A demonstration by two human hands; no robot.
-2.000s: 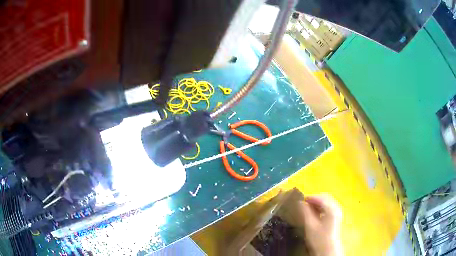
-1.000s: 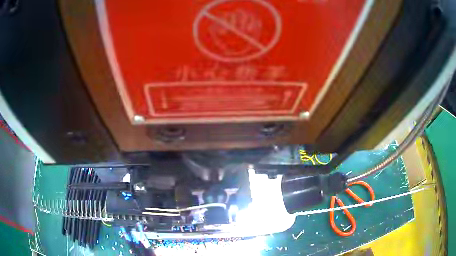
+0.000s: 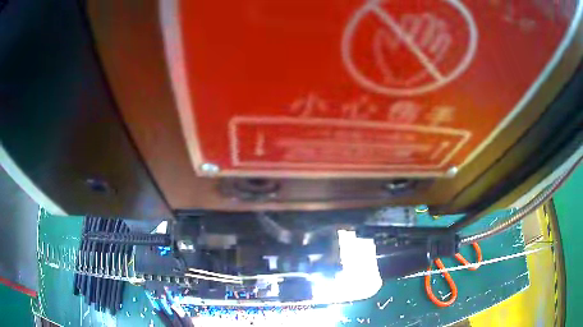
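No hand is in the picture. The crimping machine fills the top, with its red warning plate (image 3: 319, 76) close in front of me. Below it the dark crimp applicator (image 3: 268, 255) sits low in the centre, partly blurred and washed by glare. A comb-like terminal strip (image 3: 160, 278) runs into it from the left. Several black cables (image 3: 101, 290) lie side by side at the left, under the strip. Another short dark cable piece (image 3: 167, 308) with a blue tint shows at the bottom edge, left of the applicator; what holds it, if anything, is not visible.
A black work lamp (image 3: 409, 255) stands right of the applicator, on a gooseneck (image 3: 511, 220). Orange-red loop handles (image 3: 441, 287) lie beyond it, crossed by a thin white cord (image 3: 492, 259). Blue and red scraps (image 3: 256, 313) litter the bench front. A yellow surface (image 3: 511, 310) is at right.
My view has swung left from the bench's right side to face the machine, and the plate now looks larger. The hand seen at the lower right two seconds ago is out of view.
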